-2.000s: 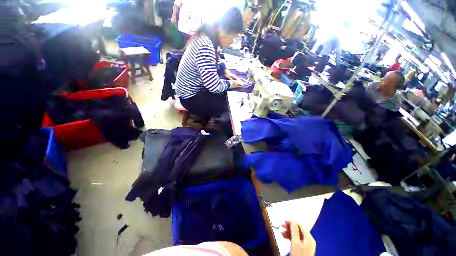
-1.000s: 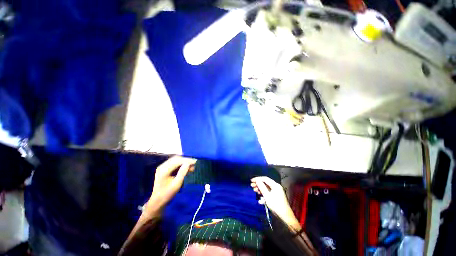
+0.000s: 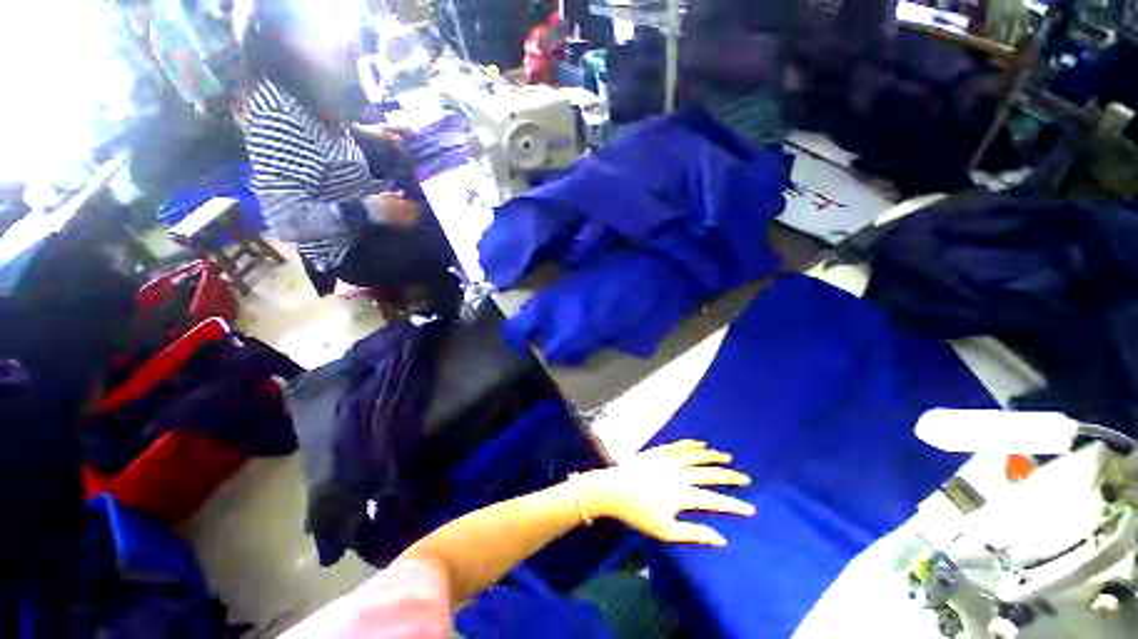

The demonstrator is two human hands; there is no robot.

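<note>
A royal-blue cut panel lies on the white machine table and hangs over its front edge at the bottom. My left hand rests on the panel's left part, palm down with the fingers spread. The cream-white sewing machine head stands at the lower right, at the panel's right edge, cut off by the picture's rim. A white rounded lamp bar reaches over the panel. My right hand is not in view.
A heap of blue pieces lies beyond the panel. Dark cloth lies at the right. A person in a striped top sits at another machine. A red crate and a blue crate stand at the left.
The view has swung up and left from the lap. My left hand has moved from the table's front edge onto the panel and its fingers have spread. My right hand has left the view.
</note>
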